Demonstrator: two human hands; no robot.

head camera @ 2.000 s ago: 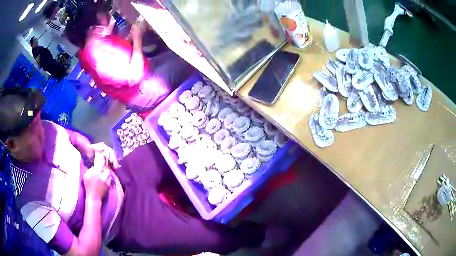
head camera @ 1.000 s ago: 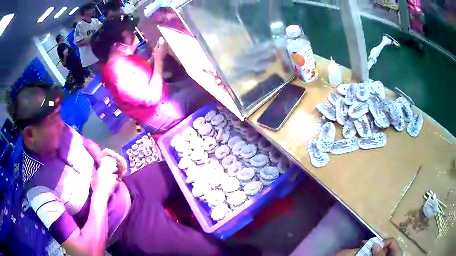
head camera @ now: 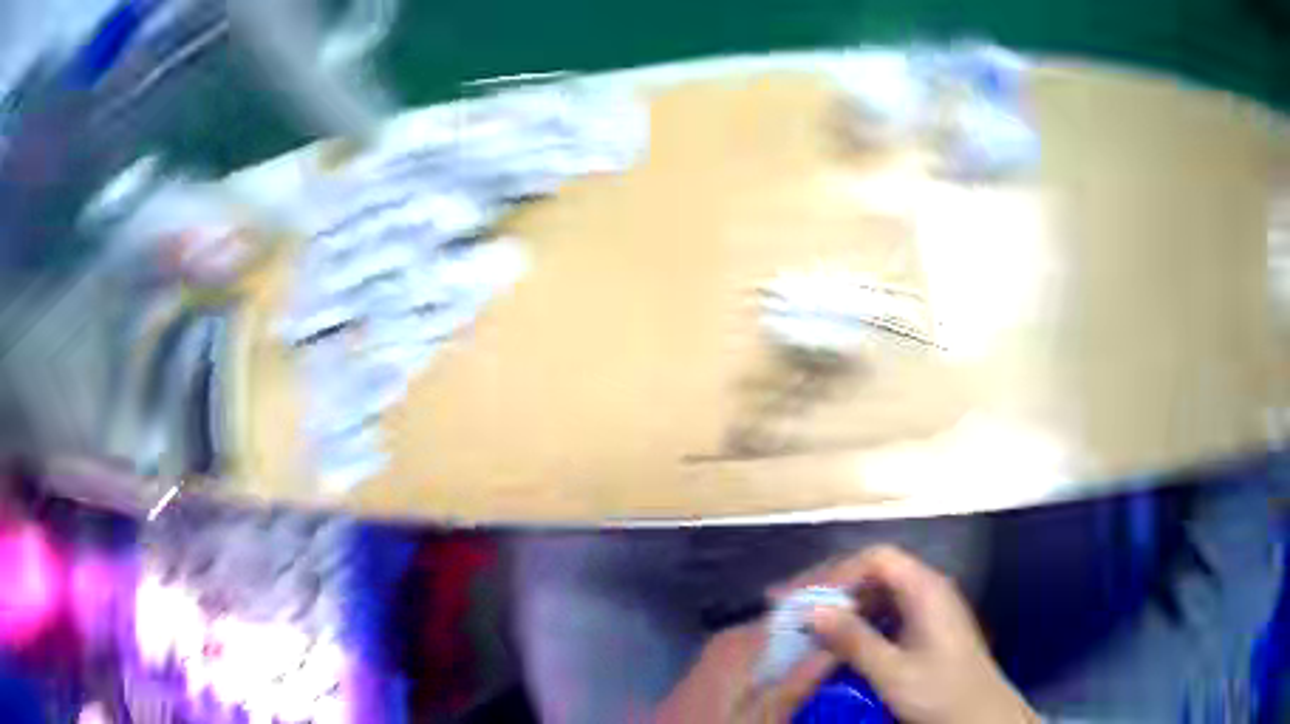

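Observation:
The view is strongly blurred. My right hand (head camera: 920,637) is at the bottom, in front of the table edge, with its thumb and fingers closed on a pale grey-white piece (head camera: 799,631). My left hand (head camera: 722,676) is low beside it, partly cut off by the bottom edge, and also touches the piece from the left. Whether either hand holds a stick cannot be told. A pile of pale pieces (head camera: 425,234) lies on the left part of the tan table (head camera: 637,354). Pale swabs or a small dish (head camera: 835,318) lie smeared near a dark-spotted patch right of the middle.
A blue-and-white blurred item (head camera: 948,113) is at the table's back. A dark phone-like shape (head camera: 198,389) and a blurred bottle (head camera: 212,255) are at the left end. A crate of pale pieces (head camera: 241,637) is at lower left, below the curved table edge.
The view has swung right and down to the table, and the neighbouring workers have left it. Both hands now show with the piece; before, only fingers on a piece showed at the bottom edge.

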